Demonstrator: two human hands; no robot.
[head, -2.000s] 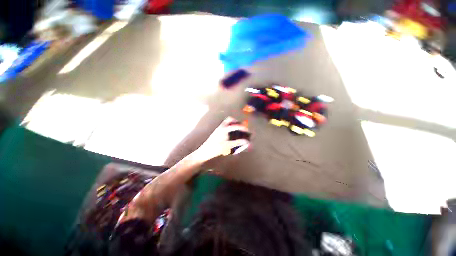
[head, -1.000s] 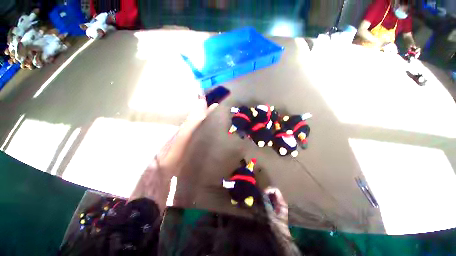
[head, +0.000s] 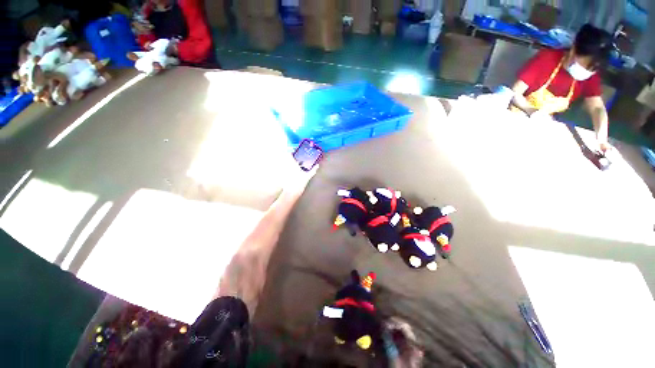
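Observation:
My left hand (head: 303, 178) reaches far forward over the table with the mobile phone (head: 308, 154) at its fingertips; the phone's screen looks lit and its edge reddish. My right hand (head: 402, 343) is low at the bottom edge, blurred and partly cut off, so its fingers are unclear. A black plush toy (head: 354, 314) with a red band, white label and red-and-yellow tip lies just left of it. Several similar plush toys (head: 393, 223) lie in a pile beyond. The slim thread snips (head: 535, 328) lie at the right on the table.
A blue plastic tray (head: 359, 115) stands beyond the phone. An open box of toys (head: 136, 332) is at lower left. White and brown plush toys (head: 54, 68) are heaped at far left. A masked person in red (head: 567, 79) works at far right; another person (head: 179, 29) is at the back left.
My left hand took hold of the phone, which now stands tilted with its screen showing. The view has tipped upward. The single black toy, in my left hand at first, now lies on the table.

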